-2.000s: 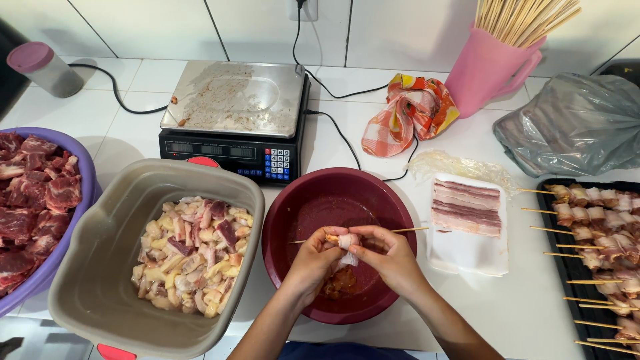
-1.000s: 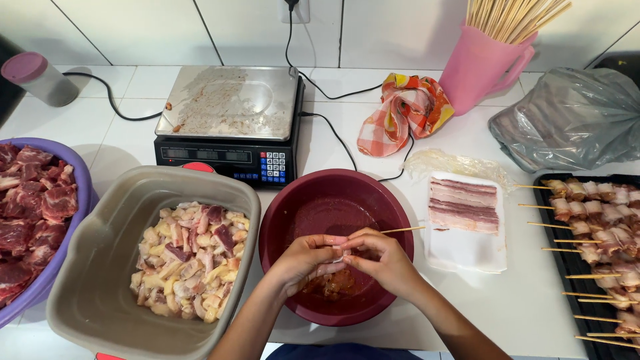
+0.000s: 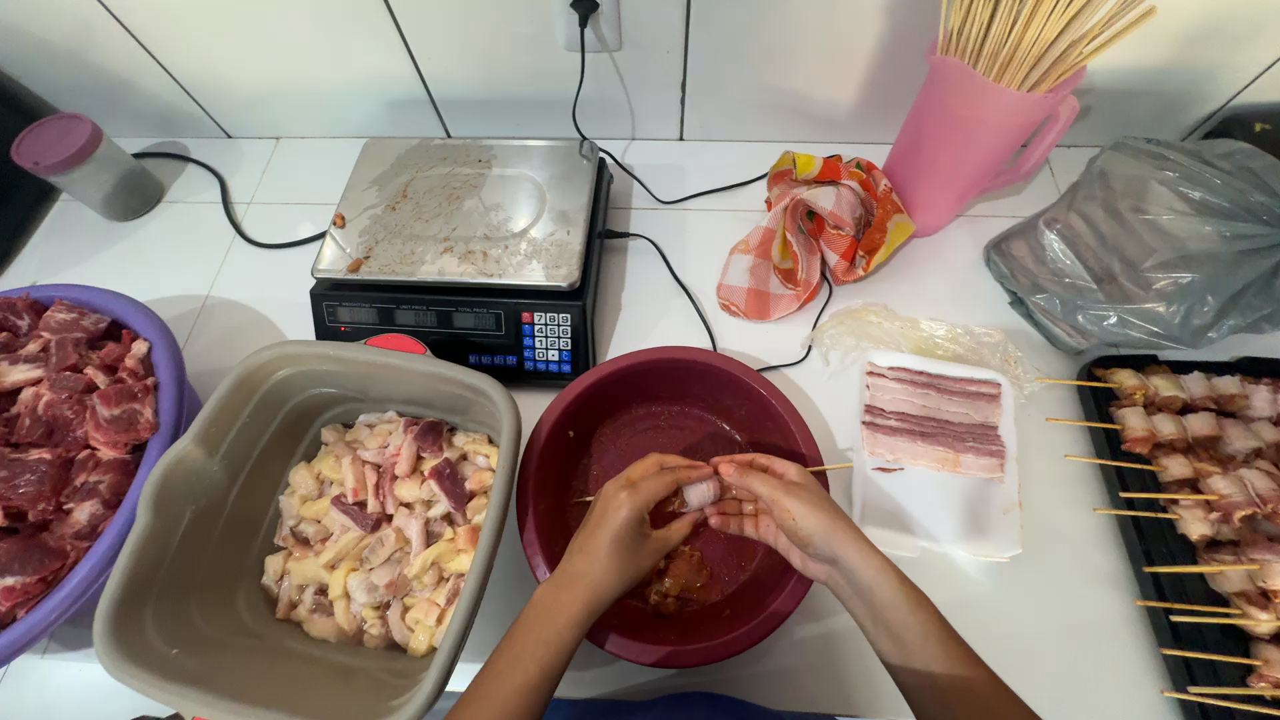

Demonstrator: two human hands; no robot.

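Over a dark red plastic basin, my left hand and my right hand meet at a wooden skewer. Its pointed left tip shows beyond my left fingers and its other end sticks out right of my right hand. Between my fingertips is a piece wrapped in pale bacon; both hands pinch around it. Pieces of marinated meat lie in the basin below. To the right, bacon slices rest on a white foam tray. My fingers partly hide the skewer.
Left stand a grey tub of pale meat pieces and a purple basin of red meat. Behind are a digital scale, a cloth and a pink jug of skewers. A black tray of wrapped skewers and a grey plastic bag are right.
My fingers have shifted around the wrapped piece; it was mostly hidden one second ago and shows more clearly now. Both hands stay over the basin.
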